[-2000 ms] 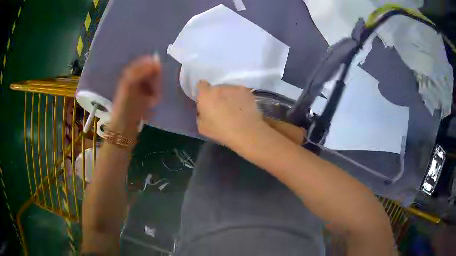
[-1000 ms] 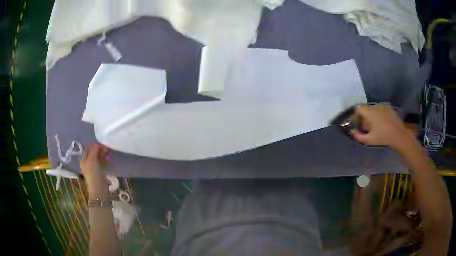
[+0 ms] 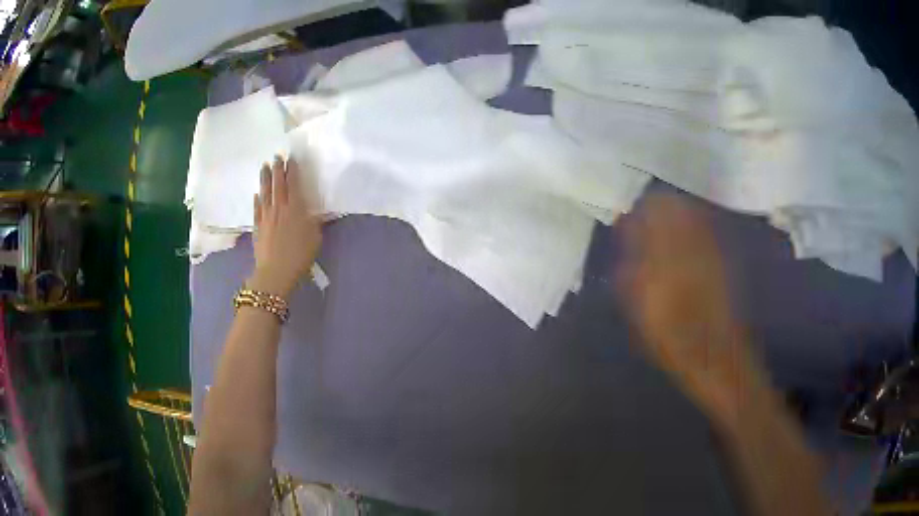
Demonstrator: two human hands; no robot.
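Observation:
Overlapping white cut panels (image 3: 373, 161) lie across the far left and middle of the grey-purple table (image 3: 423, 403), with pointed ends toward me. My left hand (image 3: 285, 227) lies flat on their left part, fingers extended and a bracelet on the wrist. My right hand (image 3: 670, 272) is blurred over the table, close to the right end of these panels; whether it holds anything cannot be told. A second stack of white panels (image 3: 695, 111), layered and rumpled at its right end, lies at the far right.
A pale board (image 3: 232, 30) is beyond the table at the far left. A dark metal object, partly visible, is at the right edge (image 3: 882, 403). A yellow wire basket (image 3: 161, 405) shows at the near left. A small white scrap (image 3: 319, 276) lies beside my left wrist.
The view has shifted toward the table's far side. My left hand moved from the near edge onto the far panels. My right hand has left the iron at the right. The single long panel is no longer laid out in front.

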